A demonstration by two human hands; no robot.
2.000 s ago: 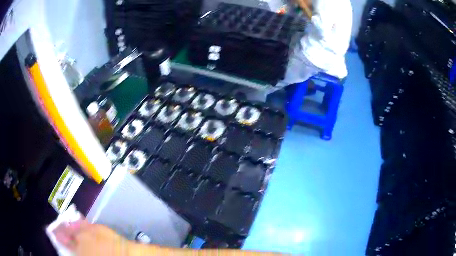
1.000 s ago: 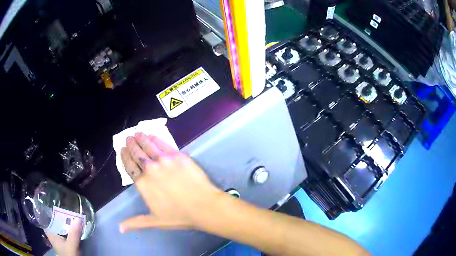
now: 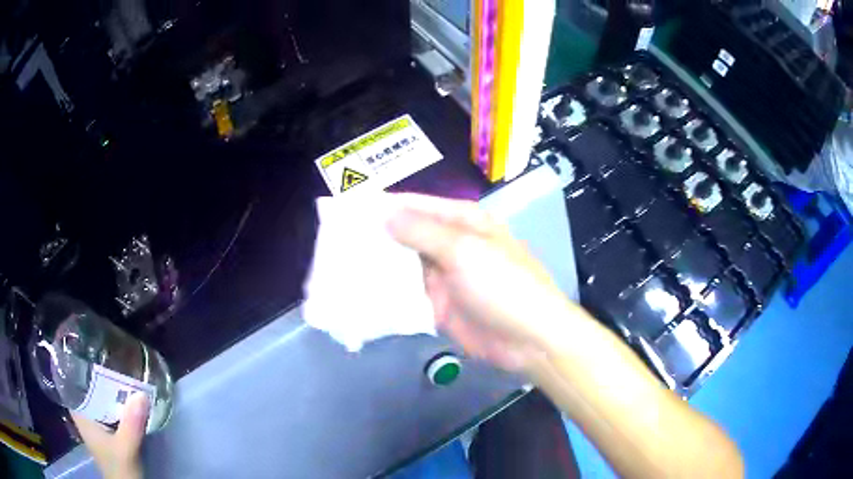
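My right hand [image 3: 482, 281] holds a white wipe [image 3: 365, 271] by its right side, between thumb and fingers, over the grey front panel [image 3: 281, 402] and the edge of the dark machine deck [image 3: 262, 253]. The wipe hangs open and covers part of the warning label's lower edge. My left hand [image 3: 117, 444] is at the lower left, partly cut off by the bottom edge, and holds a clear bottle [image 3: 98, 370] with a white label. A green button [image 3: 443, 370] shows on the panel below my right hand.
A warning label [image 3: 379, 154] lies on the deck. A yellow and white upright strip [image 3: 505, 89] stands at the opening's right edge. Beyond it is a black tray [image 3: 645, 224] with round silver pieces. A silver fixture [image 3: 140, 271] is at left. A blue stool [image 3: 816, 239] is at far right.
My right hand has moved right and lifted the wipe, which lay flat under the fingers at the deck's edge. The green button is now uncovered. My left hand still holds the bottle.
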